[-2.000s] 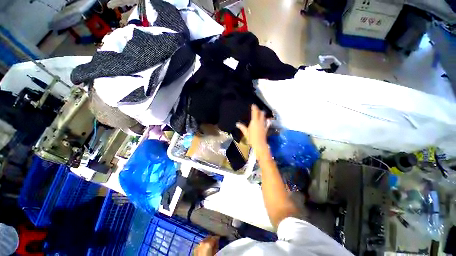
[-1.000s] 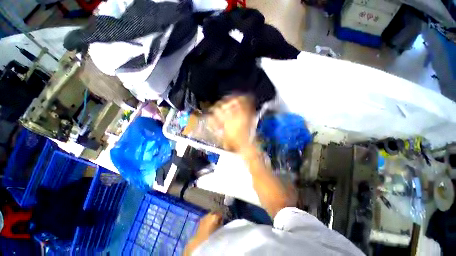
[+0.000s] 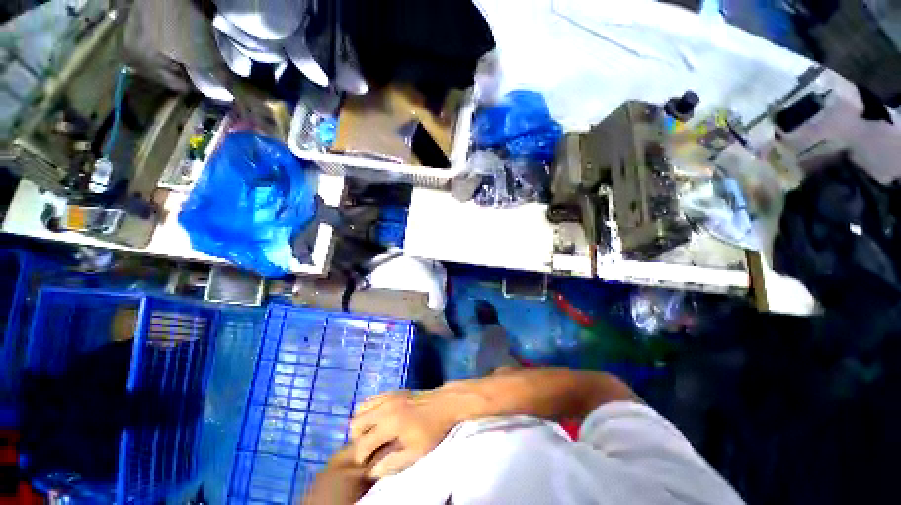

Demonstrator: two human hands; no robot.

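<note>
My right hand (image 3: 400, 426) is low in the picture, drawn in near my body, with its fingers bent. It overlaps my left hand (image 3: 346, 475), which is mostly covered and cut off below. I cannot see anything held between them. An open-lattice blue plastic crate (image 3: 321, 370) lies just beyond the hands. A white plastic basket (image 3: 380, 172) on the pale table holds brown cardboard (image 3: 380, 123) and a small black piece (image 3: 429, 145).
A crumpled blue bag (image 3: 245, 212) lies left of the basket, another blue bag (image 3: 519, 120) to its right. A sewing machine (image 3: 642, 178) stands on the right. Black garments (image 3: 410, 39) are behind the basket. More blue crates (image 3: 173, 395) are at left. Dark cloth (image 3: 840, 222) lies far right.
My right hand has left the basket and come back beside my left hand. The view has shifted down and right, showing more of the right-hand machine and the floor.
</note>
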